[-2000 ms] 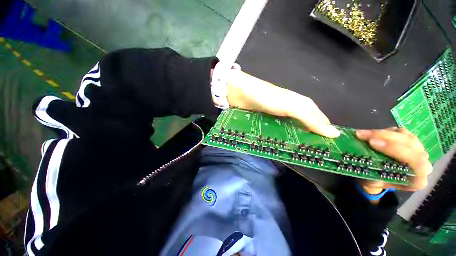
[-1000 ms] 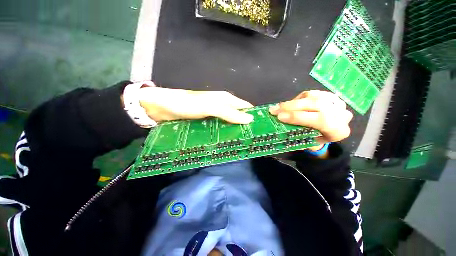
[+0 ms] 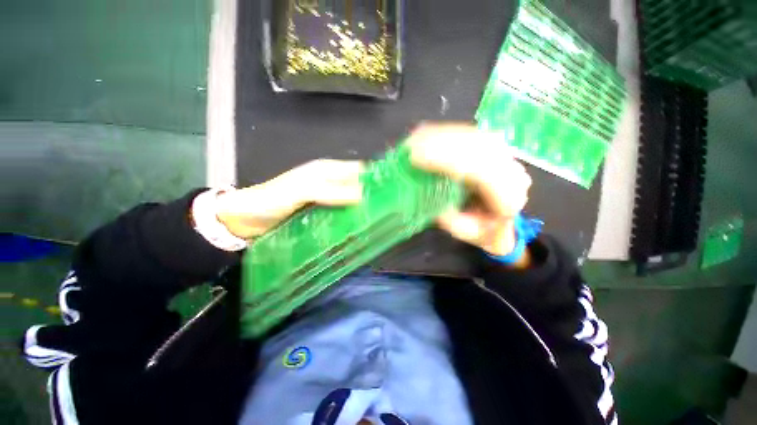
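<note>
A green PCB panel (image 3: 332,241) is held tilted in front of my smock, its lower left corner near my chest. It is blurred by motion. My left hand (image 3: 295,197) grips its upper left edge, with a pale band on the wrist. My right hand (image 3: 477,178) grips its upper right end, with a blue wristband; its fingers are blurred. Whether it is one panel or two together, I cannot tell.
A black parts tray (image 3: 336,90) with small gold bits stands at the top of the black mat (image 3: 440,83). Green panels (image 3: 552,100) lie at the mat's right. A black toothed rack (image 3: 671,174) and a panel stack (image 3: 697,37) stand further right.
The panel has turned, its right end up and its left end down towards my chest. Both hands keep hold of it. The view has shifted, so the tray sits further left.
</note>
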